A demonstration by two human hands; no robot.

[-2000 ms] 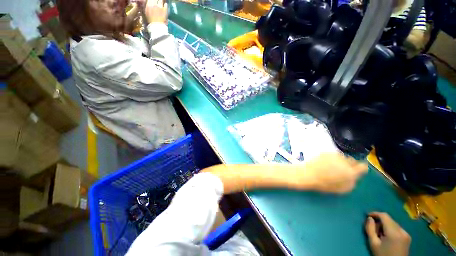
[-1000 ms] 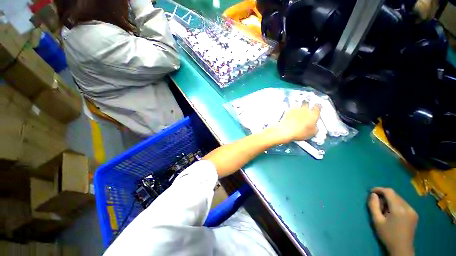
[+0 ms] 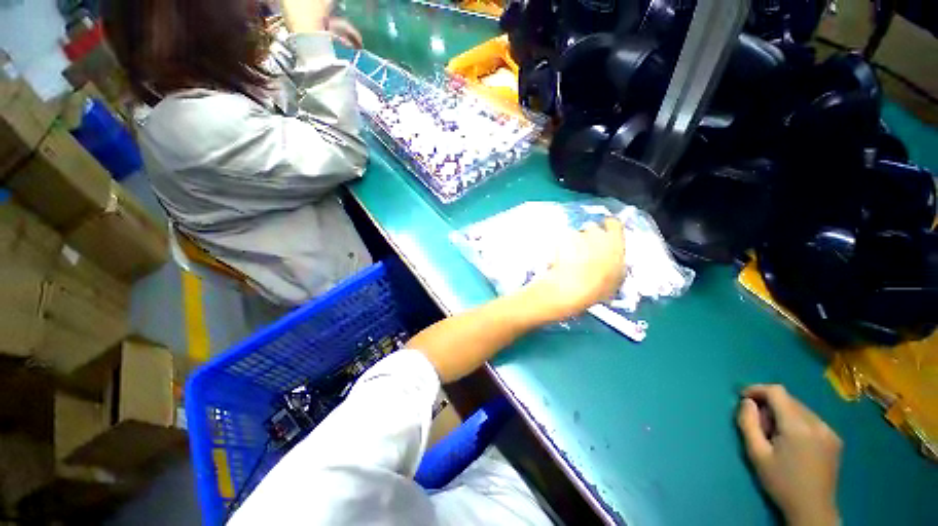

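Observation:
The clear bag of white parts (image 3: 514, 241) lies open on the green bench, with flat pale pieces and slim sticks in it. One white stick (image 3: 621, 324) sticks out at its near side. My left hand (image 3: 588, 269) reaches over the bag, its fingers down among the white parts; what the fingertips touch or hold is hidden. My right hand (image 3: 794, 450) rests on the bench at the lower right, fingers curled. A dark spot shows between its thumb and fingers; I cannot tell if it is a held thing or shadow.
A blue crate (image 3: 288, 334) with black modules (image 3: 293, 411) stands beside my lap, under my left arm. A clear tray of small parts (image 3: 447, 144) lies beyond the bag. Black plastic shells (image 3: 823, 221) and a metal post (image 3: 691, 92) stand right. A neighbouring worker (image 3: 247, 154) sits left.
My left hand has moved from beyond the bag's right side back onto the bag and stays among its parts. My right hand stays curled on the bench. The view has shifted slightly.

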